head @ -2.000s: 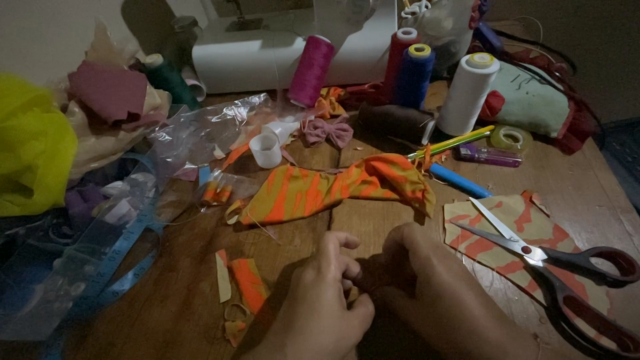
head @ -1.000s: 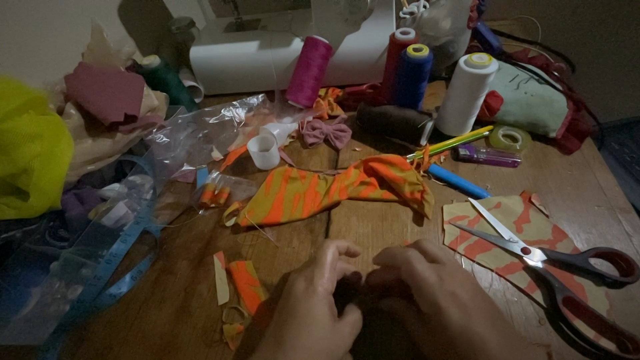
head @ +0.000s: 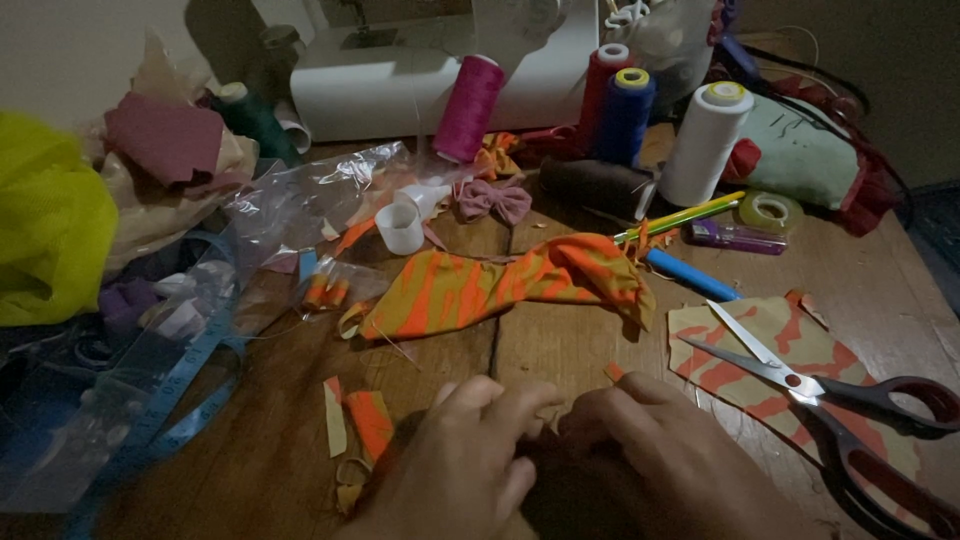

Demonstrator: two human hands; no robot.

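My left hand (head: 472,450) and my right hand (head: 645,442) are close together at the bottom centre, fingers curled toward each other. A little pale material shows between the fingertips, and an orange fabric tip (head: 614,372) peeks out behind my right hand; how they hold it is hidden. Beyond them lies a gathered orange and olive fabric piece (head: 480,289). Narrow fabric scraps (head: 369,421) lie left of my left hand. To the right, open scissors (head: 802,386) rest on a patterned fabric piece (head: 757,330).
Thread cones, one magenta (head: 469,109) and one white (head: 705,142), stand before a white sewing machine (head: 360,90). A pink bow (head: 493,201), white ring (head: 399,227), blue pen (head: 694,274) and purple lighter (head: 739,237) lie mid-table. Plastic film and a blue measuring tape (head: 184,382) lie left.
An orange fabric tip now shows behind my right hand, where the frame from a second ago shows none. Both hands have shifted slightly; the things around them lie as before.
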